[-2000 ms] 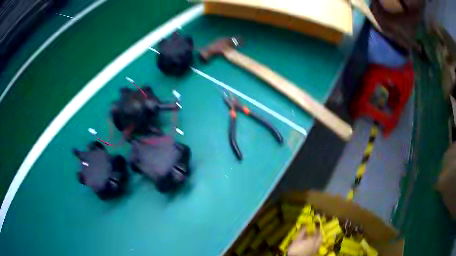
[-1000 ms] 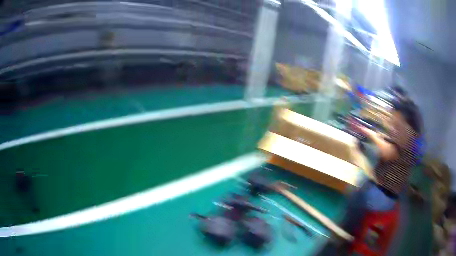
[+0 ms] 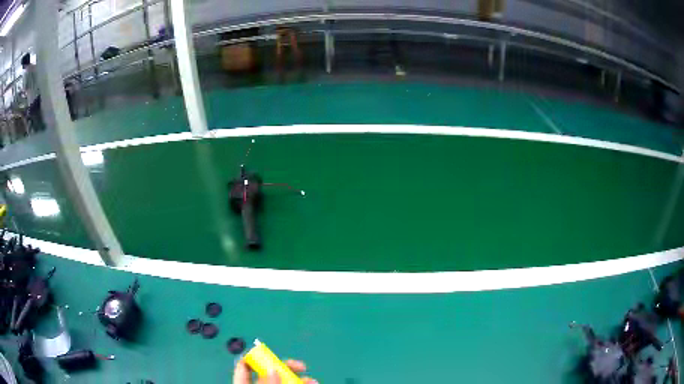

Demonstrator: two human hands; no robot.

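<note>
A bright yellow tube (image 3: 271, 365) is at the bottom edge, left of the middle, with its upper end tilted to the upper left. Fingers hold it from both sides. They look like those of my right hand (image 3: 292, 367), but the palm and wrist are cut off by the picture's edge. No separate left hand can be made out. Several small black caps (image 3: 210, 330) lie on the green bench just beyond the tube, to its left. The nearest cap is close to the tube's upper end.
A black unit with a handle and wires (image 3: 246, 206) lies on the green belt past the white rail (image 3: 375, 282). A round-bodied unit (image 3: 120, 313), a black tube (image 3: 76, 361) and heaped units (image 3: 22, 292) are at left. More units (image 3: 630, 345) are at lower right. A pale post (image 3: 79, 180) stands at left.
The view has swung from the bench end with the hammer and carton to the belt ahead. A hand was among the yellow pieces in the box; now a yellow tube is held over the bench.
</note>
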